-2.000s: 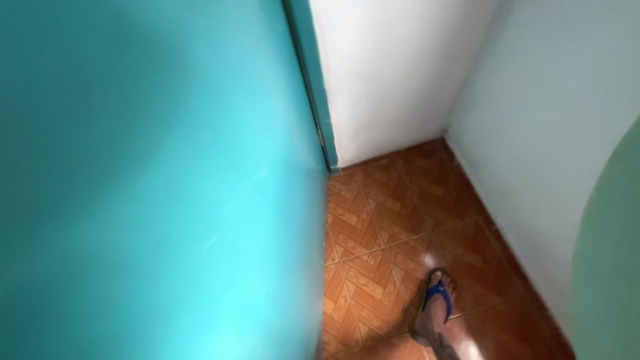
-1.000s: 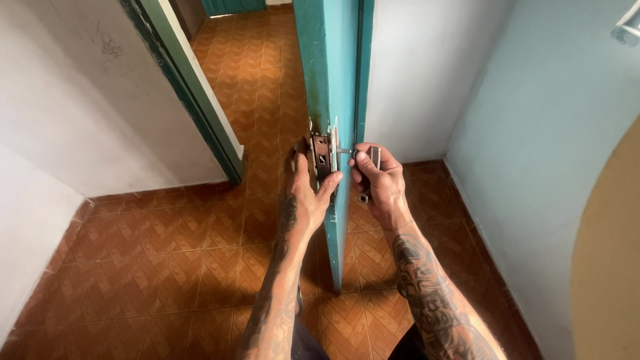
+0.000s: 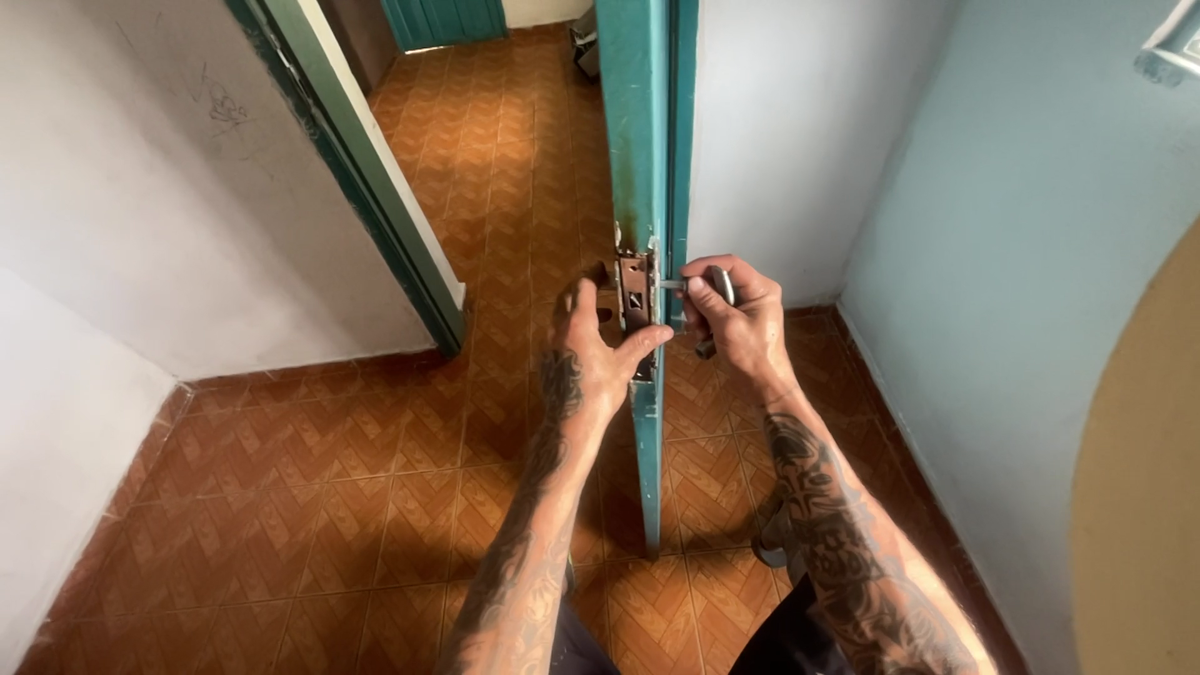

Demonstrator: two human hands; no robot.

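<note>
A teal door [image 3: 647, 450] stands edge-on in front of me, its paint chipped and stained around a brown metal mortise lock [image 3: 636, 291] set in the edge. My left hand [image 3: 605, 342] grips the door at the lock, fingers on the left face and thumb across the edge. My right hand [image 3: 741, 314] holds a metal door lever handle [image 3: 723, 283] on the right side; its spindle [image 3: 671, 284] reaches to the door's face beside the lock. A dark round end of the metal piece shows below my right fingers. The fingertips of my left hand are partly hidden.
To the left is a green door frame [image 3: 375, 202] with a white wall beside it. Beyond the opening, a tiled floor [image 3: 478, 178] runs to another teal door [image 3: 445, 21]. A pale blue wall [image 3: 947, 281] is at the right, with a tan curved shape [image 3: 1139, 469] at the view's edge.
Two seconds ago no hands showed, only the teal door close up and a foot in a blue flip-flop. Since one second ago both hands have stayed at the lock, with little plain change.
</note>
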